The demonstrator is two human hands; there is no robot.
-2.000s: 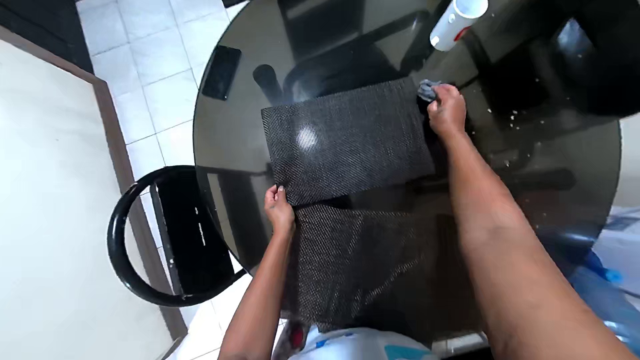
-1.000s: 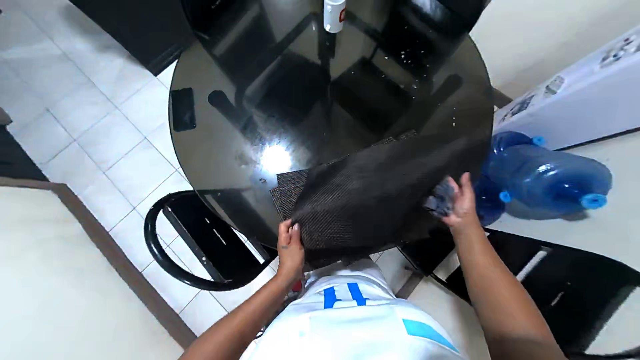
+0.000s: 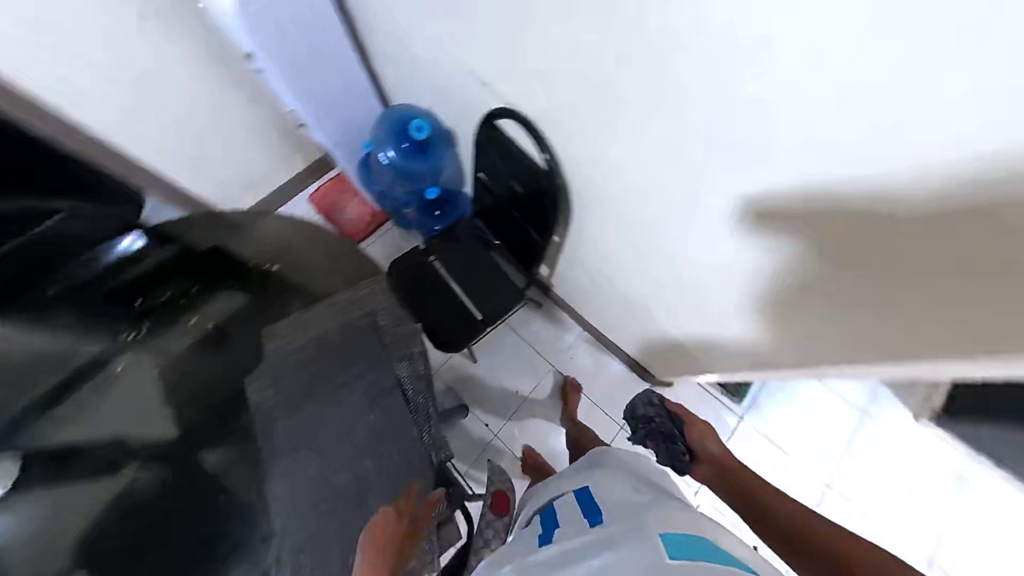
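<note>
In my right hand (image 3: 704, 444), held out over the floor at the lower right, is a crumpled dark grey cloth (image 3: 658, 430). My left hand (image 3: 400, 528) is blurred at the bottom, over the near edge of the dark woven placemats (image 3: 344, 424); whether it grips them I cannot tell. These placemats lie overlapped at the edge of the round dark glass table (image 3: 272, 240), one hanging past the rim. Small light crumbs or drops (image 3: 136, 332) dot the glass.
A black chair (image 3: 472, 280) stands by the white wall beyond the table. Blue water jugs (image 3: 416, 160) and a red object (image 3: 348, 208) are behind it. My bare feet (image 3: 570, 400) are on the white tiled floor, beside a wall corner (image 3: 660, 380).
The view has swung strongly to the right. My right hand, with the cloth, has left the placemats and table and is now over the floor. My left hand no longer pinches the placemat's corner as before.
</note>
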